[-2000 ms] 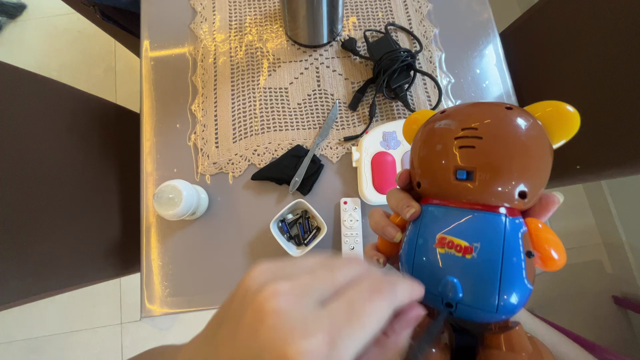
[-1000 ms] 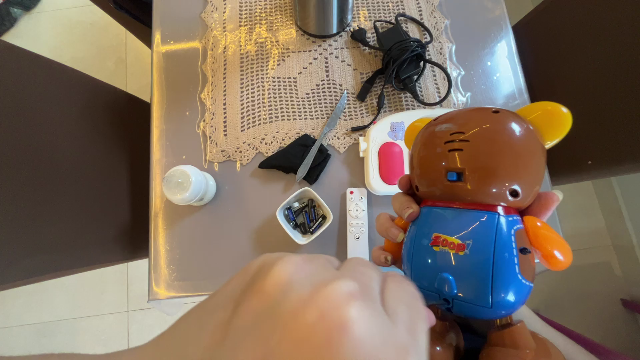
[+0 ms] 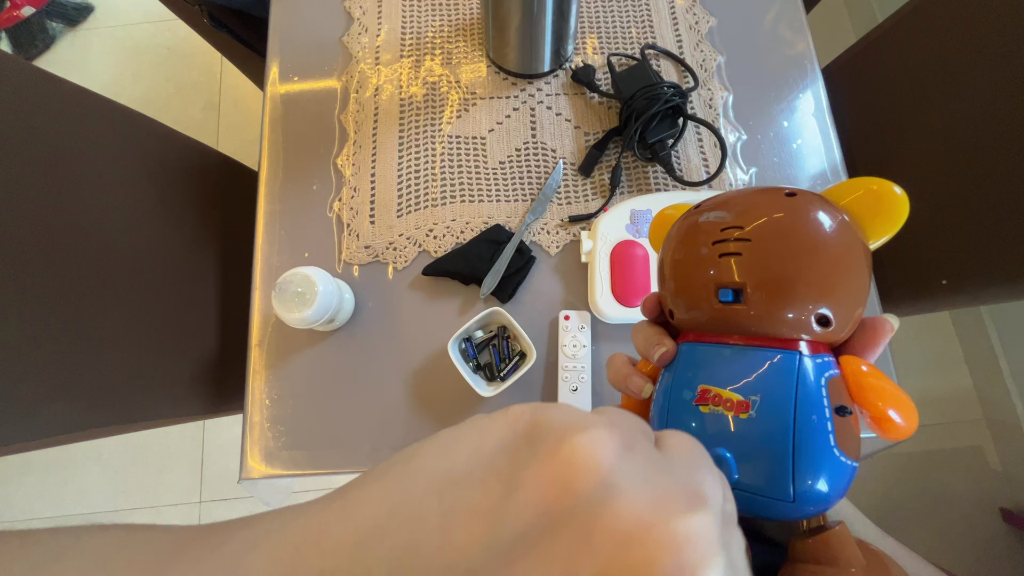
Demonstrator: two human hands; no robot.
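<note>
My right hand (image 3: 642, 364) holds a brown plastic toy bear (image 3: 768, 264) from beneath, fingers at its left side and thumb at the right. The bear's back faces up, with a blue panel (image 3: 732, 440) bearing a logo, a small blue switch (image 3: 730, 295), yellow ears and orange hands. My left hand (image 3: 584, 488) is curled near the bear's lower end, knuckles up; its fingertips and anything in them are hidden. Beyond it, a white square bowl (image 3: 459, 370) contains batteries (image 3: 498, 354). Beside the bowl lies a white remote control (image 3: 574, 360).
A table knife (image 3: 524, 228) rests on black cloth (image 3: 464, 264). Around them are a white bottle (image 3: 308, 298), a white toy with a pink button (image 3: 630, 274), a coiled power adapter cable (image 3: 652, 112), a crocheted mat (image 3: 400, 160) and a metal container (image 3: 530, 36).
My left hand has curled over; two seconds ago its fingers reached towards the bear's lower end with a dark, thin thing at their tips. My right hand keeps its hold on the bear.
</note>
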